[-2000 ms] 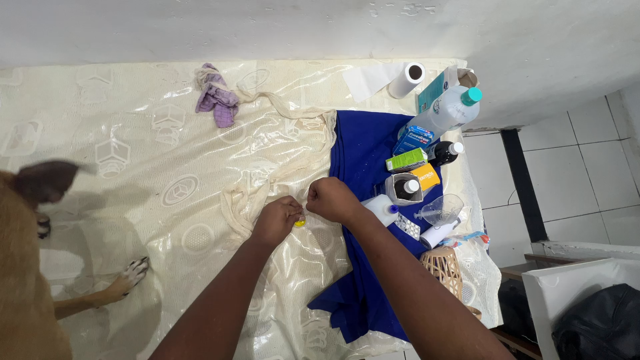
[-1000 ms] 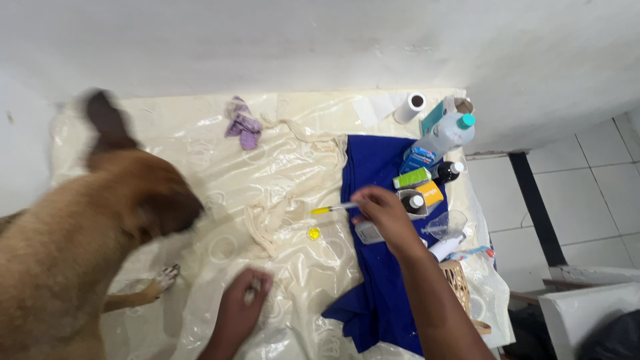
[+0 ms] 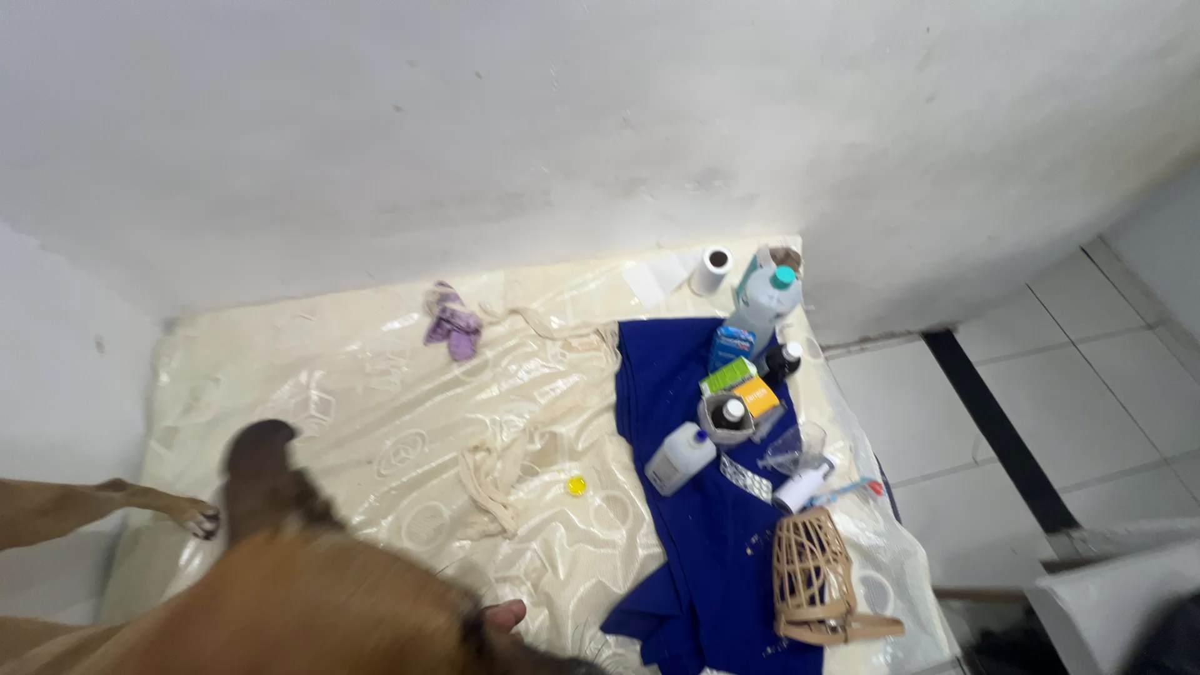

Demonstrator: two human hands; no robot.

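Observation:
A brown dog's head (image 3: 328,600) fills the bottom left foreground. Only a fingertip of one hand, seemingly my left hand (image 3: 504,614), shows beside the dog's face; the rest is hidden, and its grip cannot be made out. My right hand is out of view. Above the fingertip, a small round yellow object (image 3: 577,487) lies on the shiny cream cover (image 3: 375,403). Rightward, a blue cloth (image 3: 698,562) bears a white bottle with a blue cap (image 3: 681,458), a blister pack (image 3: 746,478) and a tan basket muzzle (image 3: 814,572). The syringe seen earlier is not visible.
Toward the wall stand a paper roll (image 3: 711,272), a large teal-capped bottle (image 3: 764,305), a dark bottle (image 3: 782,361) and small boxes (image 3: 727,376). A purple cloth (image 3: 454,323) lies at upper left. Floor tiles (image 3: 947,441) show beyond the cover's right edge.
My right hand, which held a syringe one second ago, has left the view. The dog's head has moved into the bottom foreground, beside the visible fingertip. The view has shifted toward the wall.

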